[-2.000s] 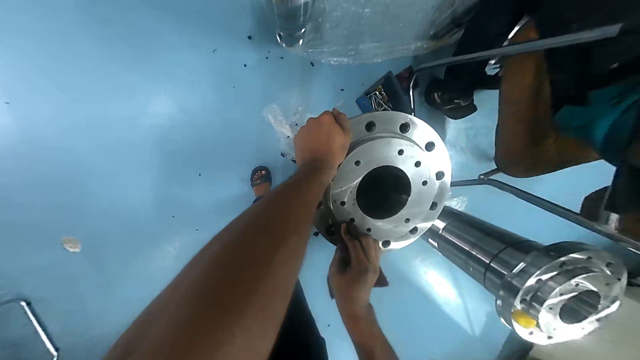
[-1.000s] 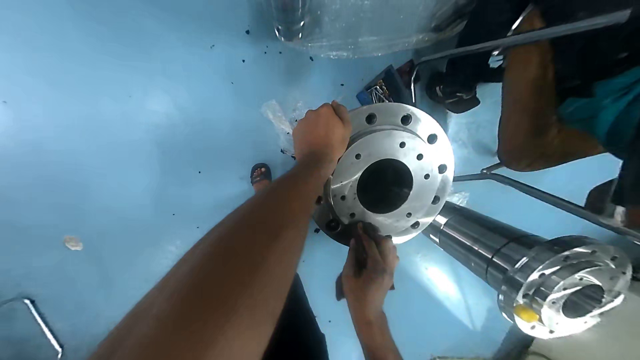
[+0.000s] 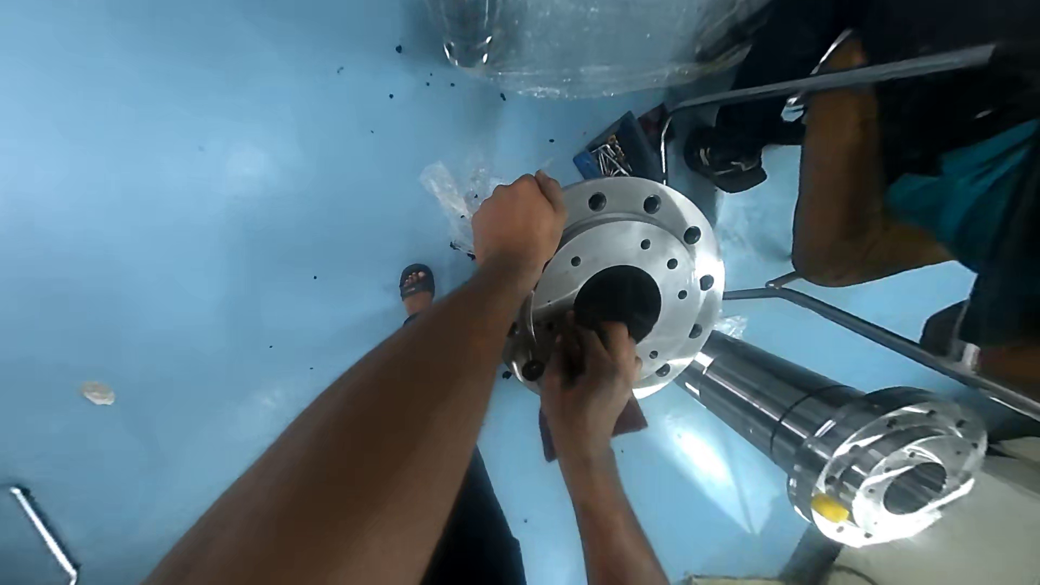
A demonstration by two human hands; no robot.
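Observation:
A round steel flange (image 3: 678,284) with a ring of bolt holes and a dark central bore stands below my hands. My left hand (image 3: 520,219) is closed at its upper left edge; its fingertips are hidden, so what it grips cannot be told. At the bore's lower left edge, my right hand (image 3: 589,374) has its fingers curled against the flange face. A reddish-brown cloth or pad (image 3: 632,418) sticks out from under that hand on both sides. Beside it, a thin curved metal piece or edge (image 3: 532,325) shows near a bolt hole.
Another steel shaft with flanges (image 3: 772,406) lies at lower right, a yellow piece (image 3: 830,509) on it. A blue box of metal parts (image 3: 609,154), clear plastic wrap (image 3: 447,195) and a metal rail (image 3: 877,329) are close by. Another person's arm (image 3: 837,179) is at right.
My right hand has shifted from the flange's lower rim up to the edge of the bore, and the reddish-brown piece has moved with it. My left hand stays at the upper left edge.

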